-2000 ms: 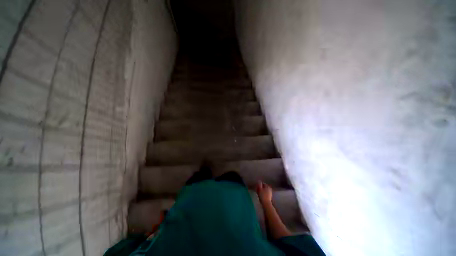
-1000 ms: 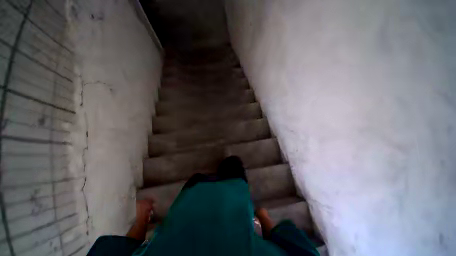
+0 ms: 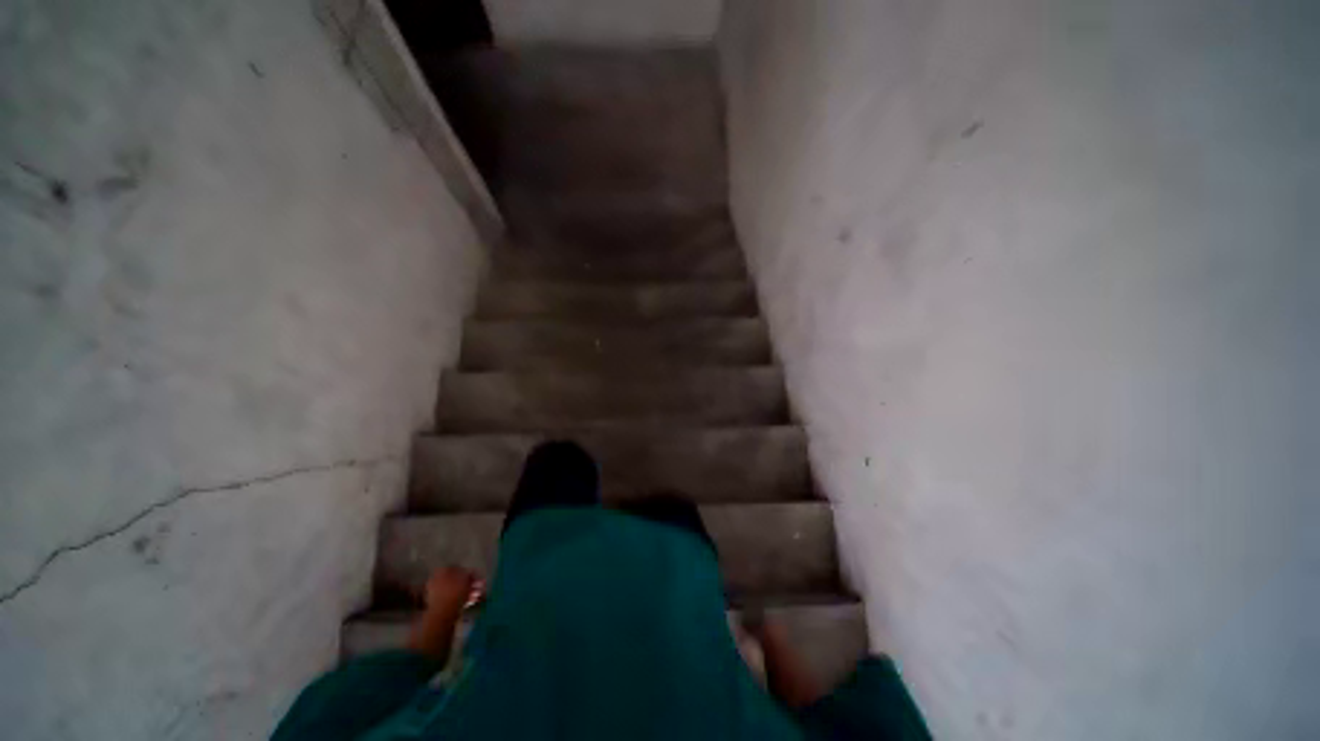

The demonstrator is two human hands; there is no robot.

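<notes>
Concrete stairs (image 3: pixel 623 398) lead down in front of me between two walls. My left hand (image 3: pixel 452 591) hangs at my left side over the steps, small and dim, with its fingers curled; whether it holds anything is not clear. My right hand (image 3: pixel 764 637) hangs at my right side, blurred and partly hidden by my green garment (image 3: pixel 615 623). My dark shoes (image 3: pixel 557 475) are on or over the steps, the left one further forward.
A pale cracked wall (image 3: pixel 217 362) runs along the left and a pale wall (image 3: pixel 1042 362) along the right. A flat landing (image 3: pixel 608 123) lies at the bottom, with a dark opening (image 3: pixel 442 22) at its left. A sloping ledge (image 3: pixel 442 138) edges the left wall.
I have moved down the stairs; the landing is nearer and the brick-lined part of the left wall has left the view. My left hand shows more clearly, my right hand is lower and blurred.
</notes>
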